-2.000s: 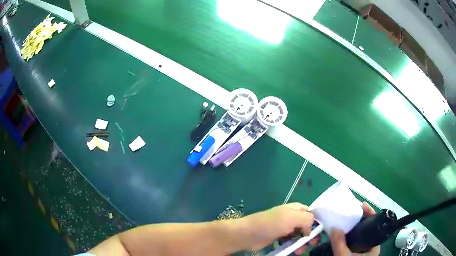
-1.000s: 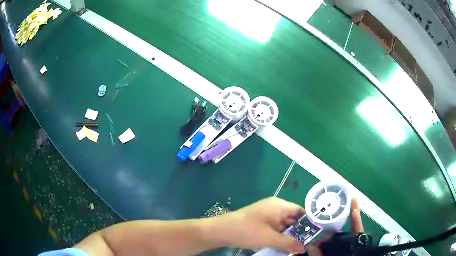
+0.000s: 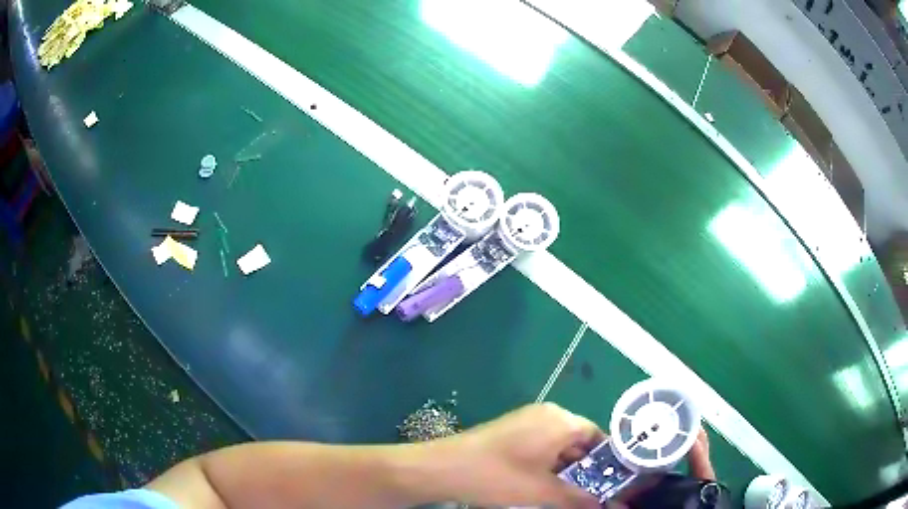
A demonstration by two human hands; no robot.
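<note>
My left hand point(image 3: 543, 452) reaches in from the lower left and grips a white fan unit point(image 3: 654, 424) by its handle. The round slotted head faces up, and a circuit board point(image 3: 600, 471) shows in the handle. My right hand point(image 3: 700, 459) is mostly hidden behind the fan head, with a finger showing beside it. The black electric screwdriver point(image 3: 682, 491) is at that hand, under the fan head, partly cut off by the bottom edge. A pile of small screws point(image 3: 429, 423) lies beyond my left forearm.
Two half-assembled fans point(image 3: 472, 202) point(image 3: 529, 223) with blue and purple cells lie at the pale rail point(image 3: 597, 309). A black cable bundle point(image 3: 391, 229), cream squares point(image 3: 254, 259), dark rods point(image 3: 175, 234) and a yellow heap point(image 3: 78, 30) lie left. More white fan parts point(image 3: 774, 493) are at lower right.
The held fan has turned from its smooth back to its slotted face, then shifted slightly down. The screwdriver has moved lower, mostly behind the fan and out of the frame.
</note>
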